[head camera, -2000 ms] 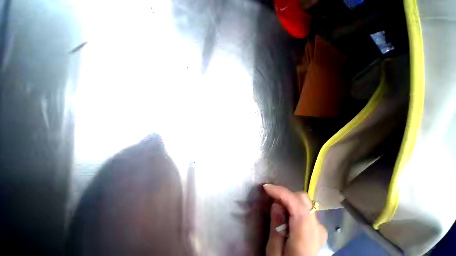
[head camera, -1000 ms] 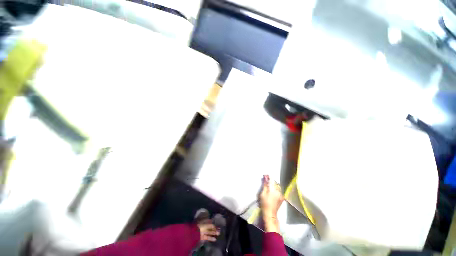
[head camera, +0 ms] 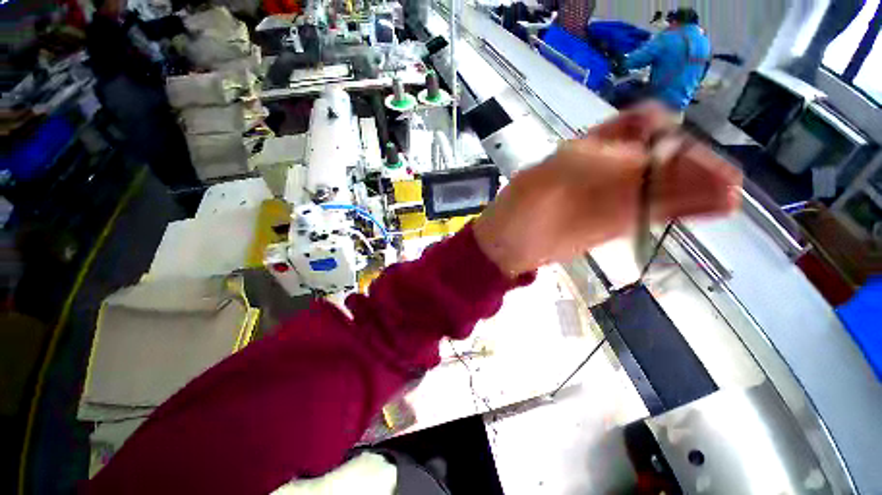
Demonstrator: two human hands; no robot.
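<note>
My left hand (head camera: 614,189), blurred, is raised at the upper right on a maroon sleeve that crosses the picture from the lower left. A thin dark object (head camera: 645,208) lies across its palm and sticks out below; blur hides what it is. My right hand is out of the picture. A stack of beige, yellow-edged fabric panels (head camera: 164,343) lies at the left. The white sewing machine (head camera: 324,256) stands behind the sleeve, with a blue hose and a red switch. The sleeve hides part of the machine table (head camera: 527,338).
A dark control screen (head camera: 459,191) stands behind the forearm. Thin black cable (head camera: 474,363) lies on the table. A dark panel (head camera: 658,343) is at the right. Thread cones (head camera: 432,87) and bundles (head camera: 218,116) are behind. A person in blue (head camera: 677,63) is at the upper right.
The view has swung up and out from the beige piece to the machine and the workshop. My left hand has risen to the upper right. My right hand has left the picture.
</note>
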